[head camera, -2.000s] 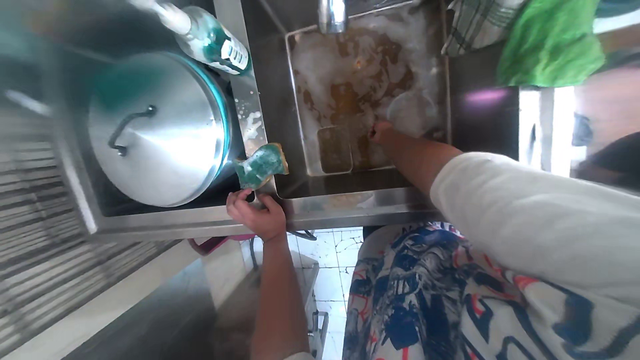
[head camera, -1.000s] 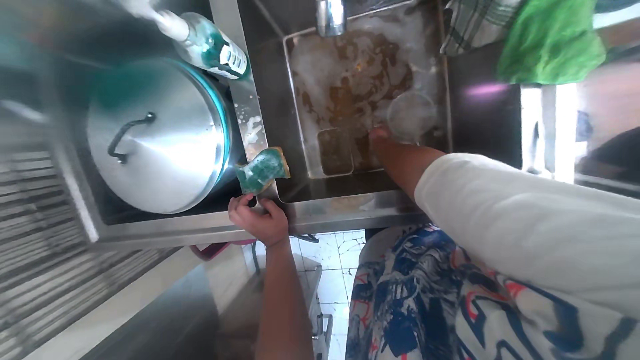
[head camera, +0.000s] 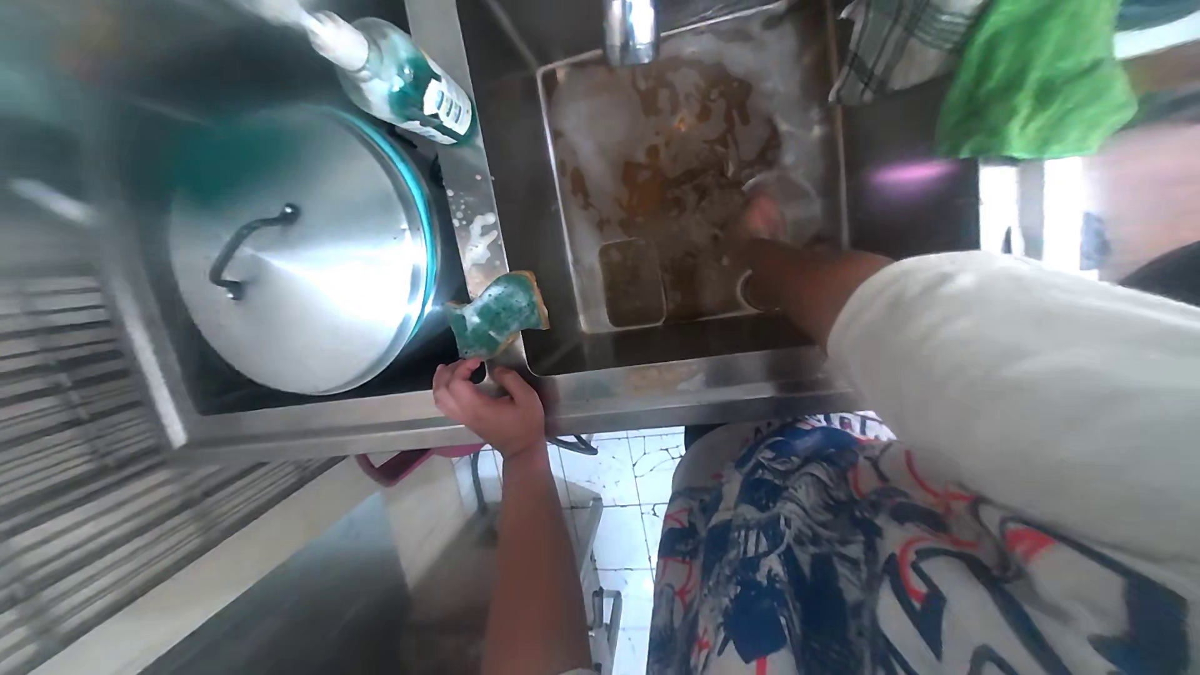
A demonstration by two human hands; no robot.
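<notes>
Murky, sudsy water fills the steel sink basin [head camera: 675,141]. My right hand [head camera: 764,220] is partly under that water, beside a round, clear-looking submerged item [head camera: 792,202]; whether the fingers grip it is hidden. A rectangular container [head camera: 633,281] lies under the water at the basin's near left corner. My left hand [head camera: 492,403] rests on the sink's front edge with its fingers curled and nothing seen in them. Just beyond its fingertips, a soapy green scouring sponge [head camera: 497,314] lies on the divider.
A large pot with a steel lid [head camera: 300,253] stands in the left basin. Behind it is a pump bottle of green liquid [head camera: 408,80]. The faucet [head camera: 631,33] overhangs the right basin. A green cloth [head camera: 1041,80] and a checked cloth [head camera: 905,47] hang at the right.
My right hand has moved to the right in the water, close to the round item. The left hand has stayed on the sink edge by the sponge.
</notes>
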